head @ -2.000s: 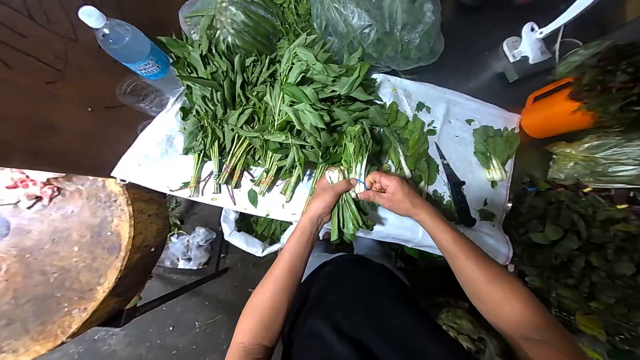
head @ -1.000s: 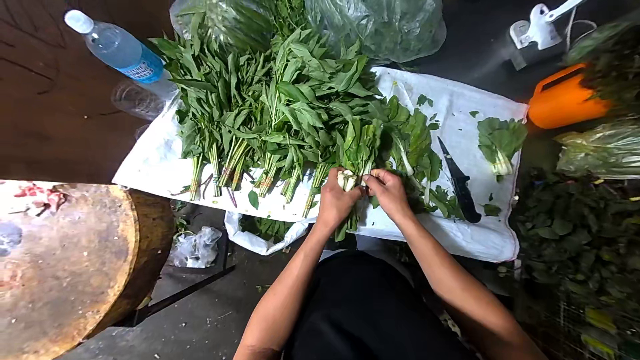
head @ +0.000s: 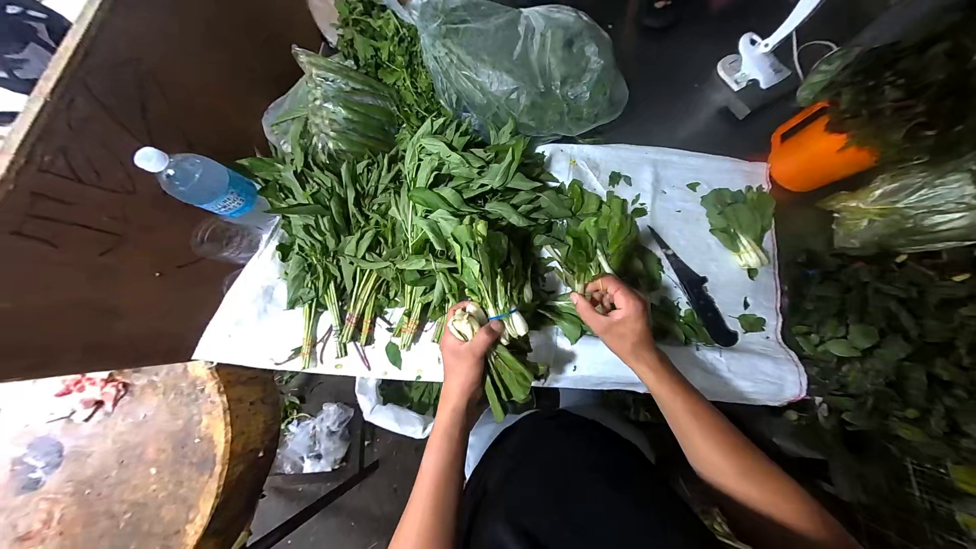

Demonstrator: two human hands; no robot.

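My left hand (head: pixel 469 347) is closed around a bunch of leafy greens (head: pixel 499 305) with pale stem ends, which has a blue band around it. To its right my right hand (head: pixel 614 313) has its fingertips at the stem of loose leafy greens (head: pixel 598 236); whether it grips them is unclear. Left of both hands lie several bundles of long-leaved greens (head: pixel 366 229), their stems tied near the cut ends. A black-handled knife (head: pixel 698 293) rests on the white cloth (head: pixel 595 366), right of my right hand. Farther right lies a small leafy vegetable with white stems (head: pixel 740 221).
A water bottle (head: pixel 202 183) lies at the upper left. Plastic bags of greens (head: pixel 526 69) stand behind the bundles. An orange container (head: pixel 820 152) is beyond the cloth's right corner, above piled greens (head: pixel 854 328). A round, worn block (head: pixel 114 457) stands at the lower left.
My hands were close together at the bunch; my right hand has moved away to the right, to the loose greens. My left hand still holds the bunch.
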